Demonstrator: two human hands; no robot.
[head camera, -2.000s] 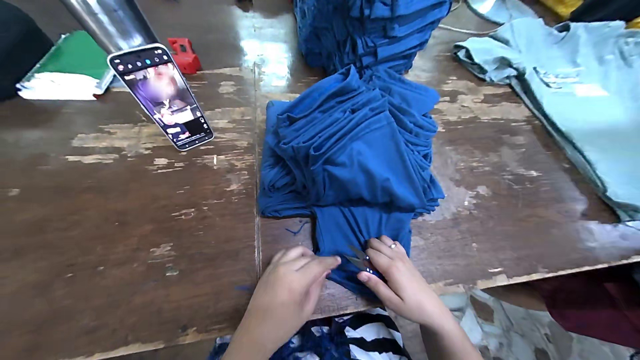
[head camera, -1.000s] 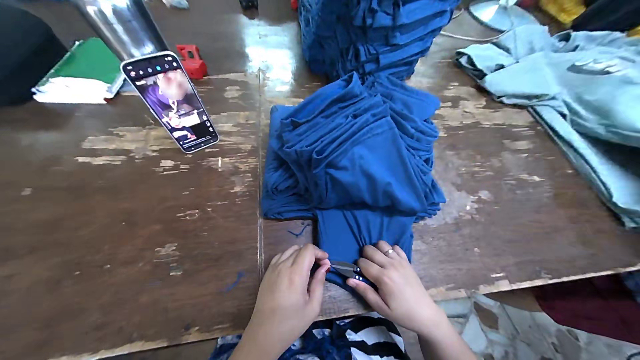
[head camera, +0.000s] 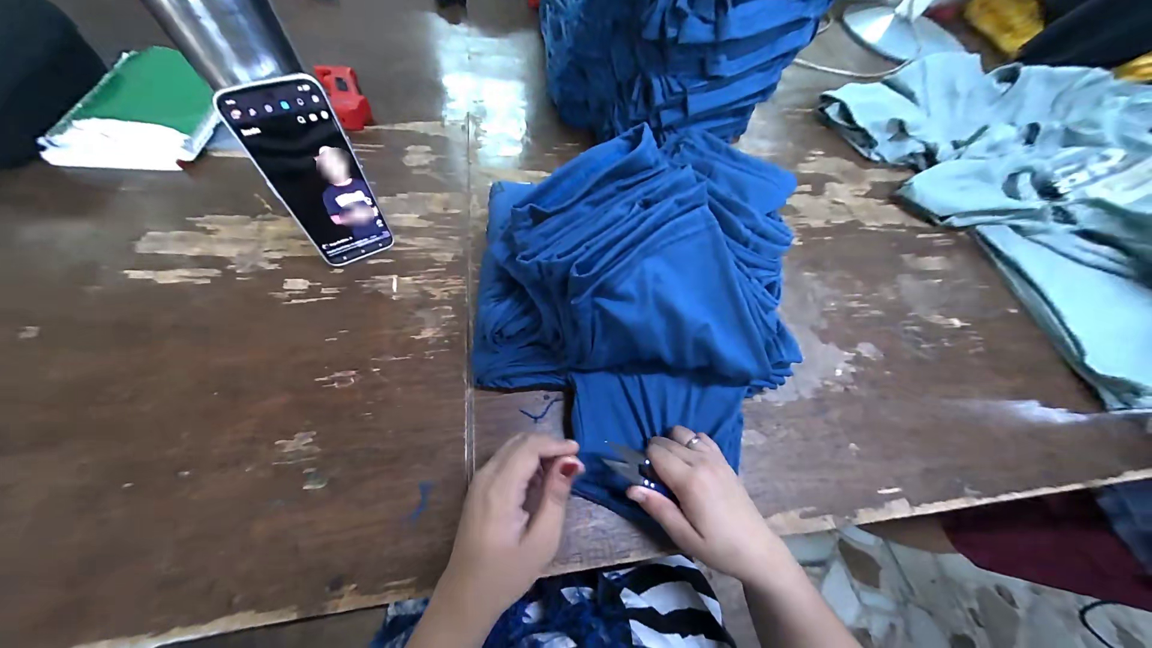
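Observation:
A heap of folded blue fabric pieces (head camera: 666, 270) lies on the worn wooden table, and one flap hangs down toward the table's front edge. My right hand (head camera: 697, 490) holds a pair of thread snips (head camera: 630, 466) over that flap, blades apart and pointing left. My left hand (head camera: 522, 495) is at the flap's left edge, thumb and index finger close together; whether a thread is between them cannot be told. Cut blue threads (head camera: 538, 411) lie left of the flap.
Behind the heap stands a second stack of blue fabric (head camera: 675, 63). Light green garments (head camera: 1035, 171) lie at the right. A smartphone (head camera: 306, 171) leans on a metal cylinder (head camera: 225, 40) at the left, near a red object (head camera: 343, 96) and a green-covered book or pad (head camera: 135, 103).
The snips' blades were close together one second ago and are now apart. My left hand has drawn slightly away from them. The light green garments have shifted. The phone's picture has changed.

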